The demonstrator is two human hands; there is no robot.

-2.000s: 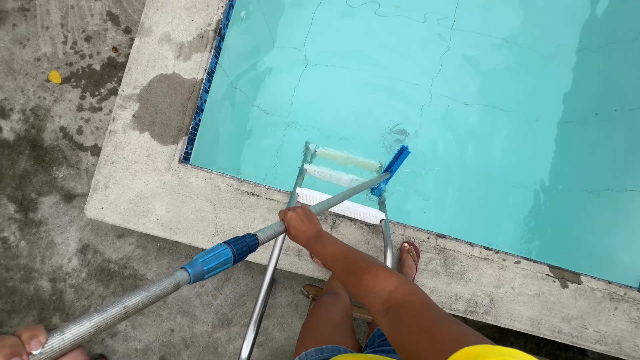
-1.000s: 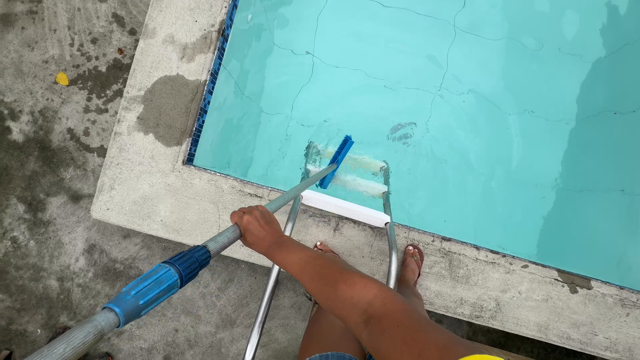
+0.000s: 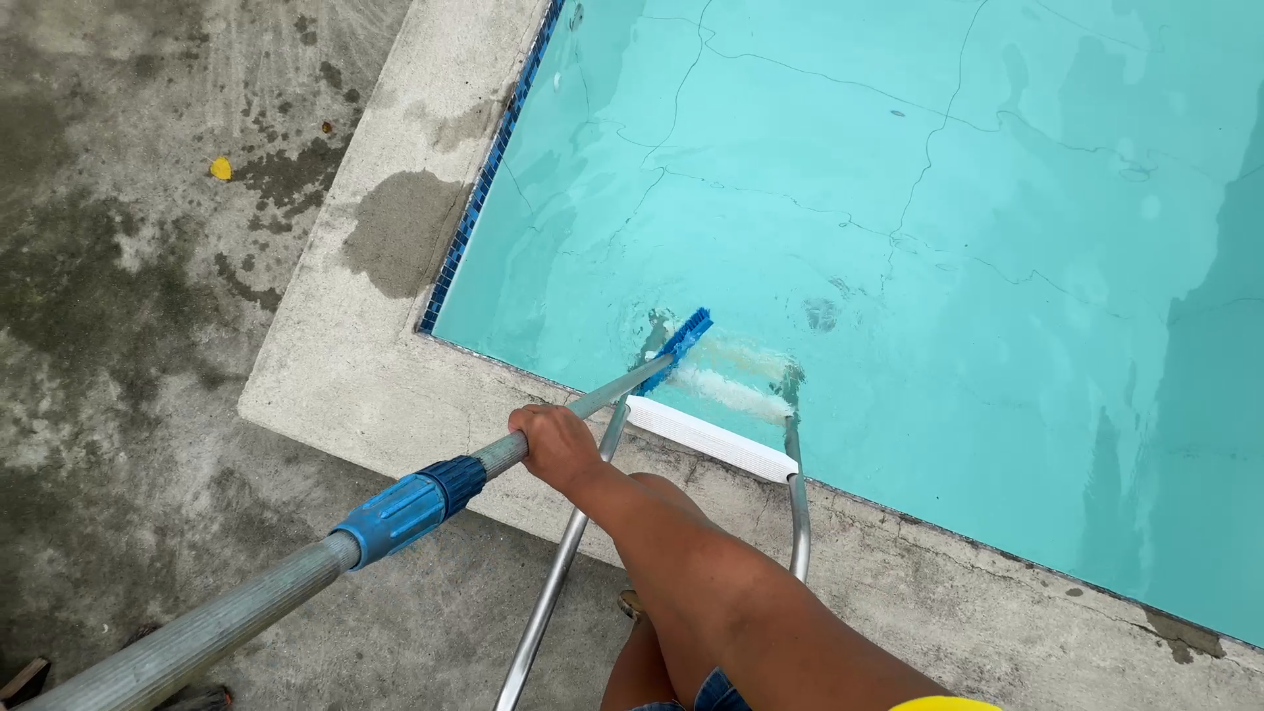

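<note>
My right hand (image 3: 555,444) is closed around a telescopic aluminium pole (image 3: 207,627), just above its blue locking collar (image 3: 415,509). At the pole's far end, a blue pool brush (image 3: 676,348) lies slanted at the water's surface, by the left side of the pool ladder's submerged steps. The ladder's white top step (image 3: 711,437) sits along the pool edge between two metal rails (image 3: 563,583). Two paler steps show blurred under the water. The pole's near end runs out at the lower left, and my left hand is out of view.
A concrete coping (image 3: 346,365) borders the pool (image 3: 889,257), with blue mosaic tiles (image 3: 484,188) along its left wall. Stained concrete ground lies beyond, with a yellow leaf (image 3: 220,169) on it. My legs are behind the ladder, partly hidden by my right arm.
The brush has moved from the ladder's right side to its left side. My right hand has kept hold of the pole. My left hand, at the lower left two seconds ago, has left the view.
</note>
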